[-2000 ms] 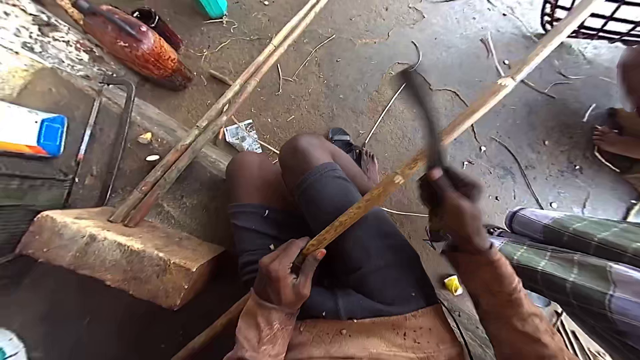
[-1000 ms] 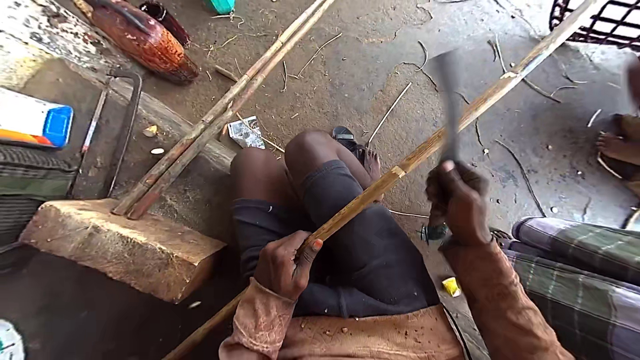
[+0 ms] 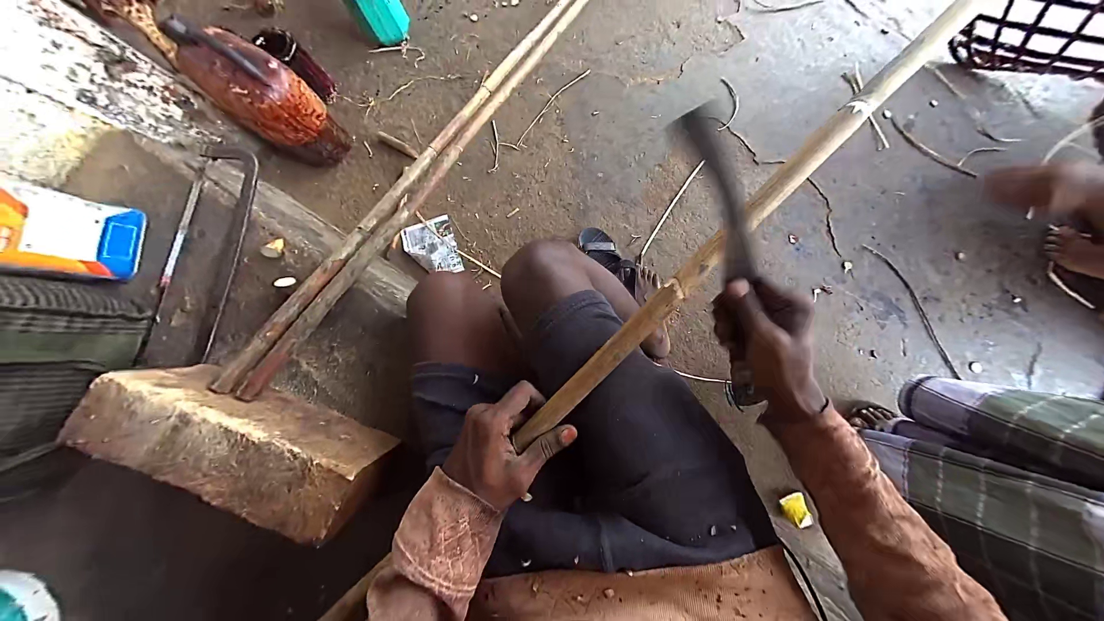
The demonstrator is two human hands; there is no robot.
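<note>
A long bamboo pole (image 3: 621, 341) runs slantwise over my thighs, from the bottom edge up to the top right. My left hand (image 3: 504, 444) is closed around its lower part. In my right hand (image 3: 768, 341) is a knife with a long dark curved blade (image 3: 724, 185), slightly blurred. The blade points up and lies across the pole in the view; whether it touches the pole cannot be told. A pale notch-like mark (image 3: 858, 106) shows at a joint higher on the pole.
Two bamboo poles (image 3: 371, 233) lean on a rough block (image 3: 233, 440) at left. Beside it are a hacksaw (image 3: 246, 216) and a white, orange and blue packet (image 3: 69, 233). A reddish-brown bottle-shaped object (image 3: 259, 95) lies beyond. Another person's hand (image 3: 1035, 185) and checked cloth (image 3: 1000, 483) are at right.
The knife blade has swung between the frames, from upright a second ago to tilted left now. My left hand keeps its hold on the pole. The other person's hand has come into view at right.
</note>
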